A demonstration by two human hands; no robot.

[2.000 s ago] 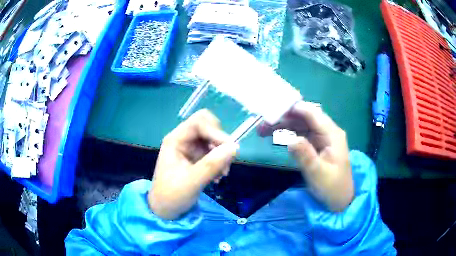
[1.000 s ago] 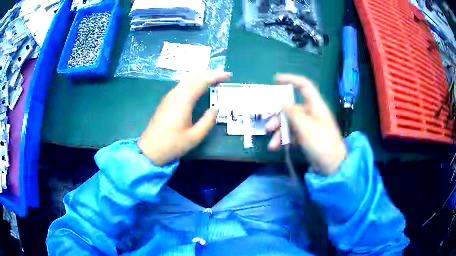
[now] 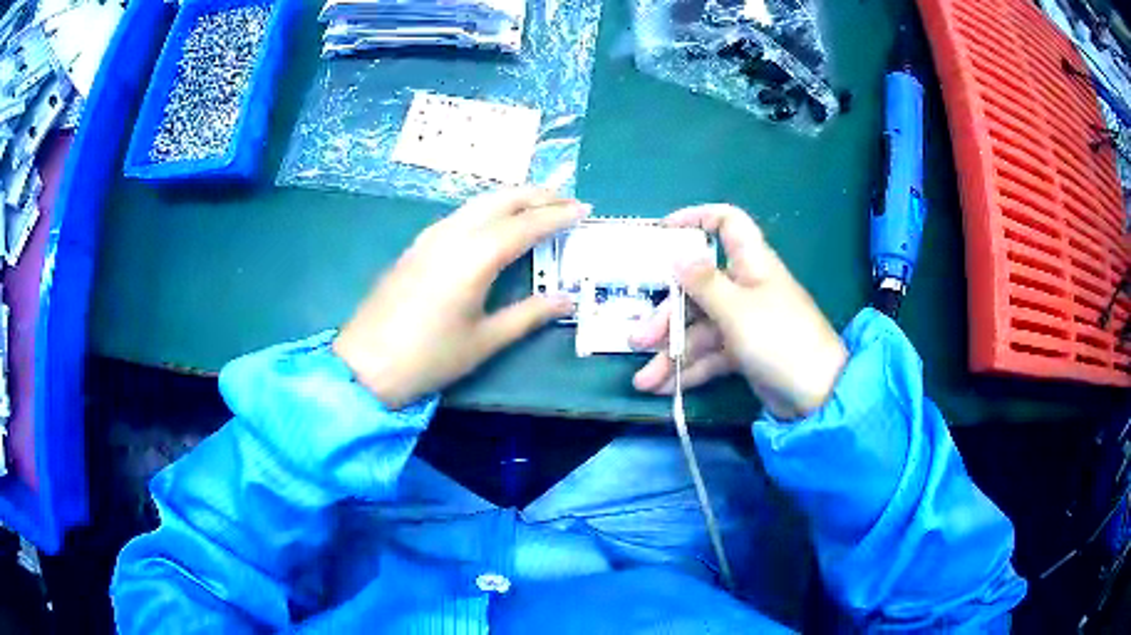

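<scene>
A white plastic housing point(image 3: 620, 254) is held level between both hands above the green bench, near its front edge. A small inner section with dark details shows on its lower side. A thin grey-white cable point(image 3: 697, 478) hangs from its right part towards the lap. My left hand point(image 3: 465, 292) grips the housing's left end, thumb below and fingers above. My right hand point(image 3: 757, 310) holds the right end, with fingertips under the housing and by the cable. The fingers hide part of both ends.
A white plate point(image 3: 469, 134) lies on clear film, below a white stack point(image 3: 422, 25). A blue screw bin point(image 3: 208, 84) and blue-rimmed tote point(image 3: 77, 261) are left. A bag of black parts point(image 3: 757, 56), blue screwdriver point(image 3: 898, 180) and orange slotted tray point(image 3: 1036, 186) are right.
Two seconds ago, the hands held a tilted white piece with strips hanging from it. Since one second ago, both hands have stayed around the housing, and the right fingers have shifted slightly beneath it.
</scene>
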